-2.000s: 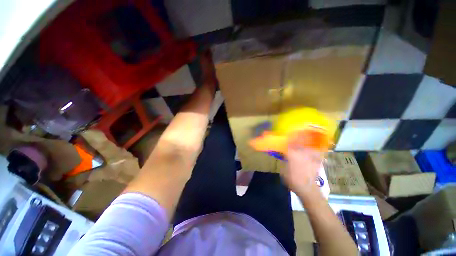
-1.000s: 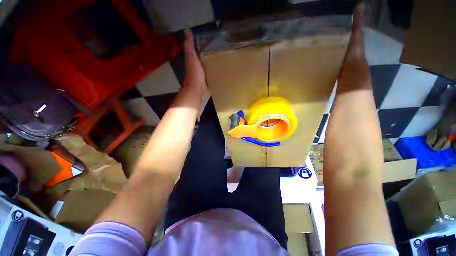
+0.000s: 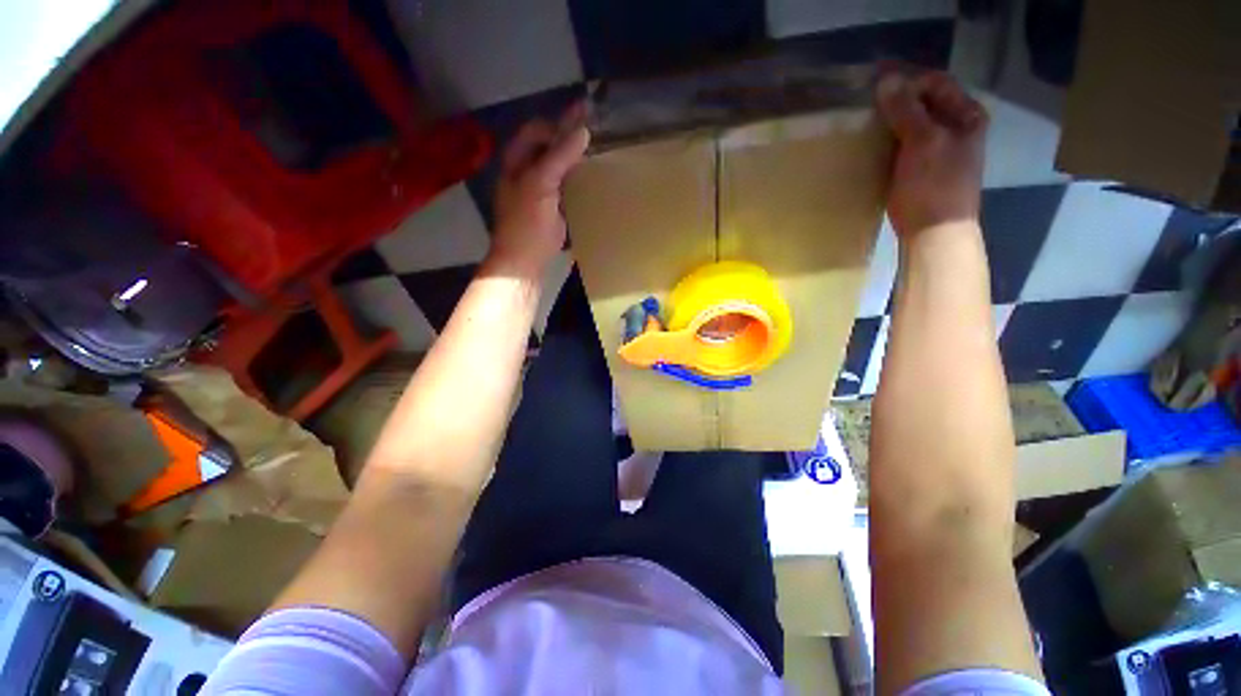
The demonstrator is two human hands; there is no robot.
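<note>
A closed brown cardboard carton (image 3: 803, 204) lies in front of my legs, its centre seam running away from me. A tape dispenser (image 3: 728, 326) with a yellow-orange roll and a blue handle edge lies on the carton's top, not held. My left hand (image 3: 542, 184) is at the carton's far left corner, fingers bent against its edge. My right hand (image 3: 936, 147) is at the far right corner, fingers curled over the edge. The carton's far side is dark and its underside is hidden.
A red plastic stool (image 3: 259, 177) stands at the left on the checkered floor (image 3: 1014, 252). Crumpled brown kraft paper (image 3: 259, 435) and an orange box (image 3: 174, 456) are at the lower left. Open cartons (image 3: 1068, 462) and a blue thing (image 3: 1157, 419) are at the right. White printed boxes (image 3: 116, 632) lie near my legs.
My right hand has let go of the tape dispenser, which now lies on the carton, and has moved to the far right corner. Both hands' fingers have since curled in at the corners.
</note>
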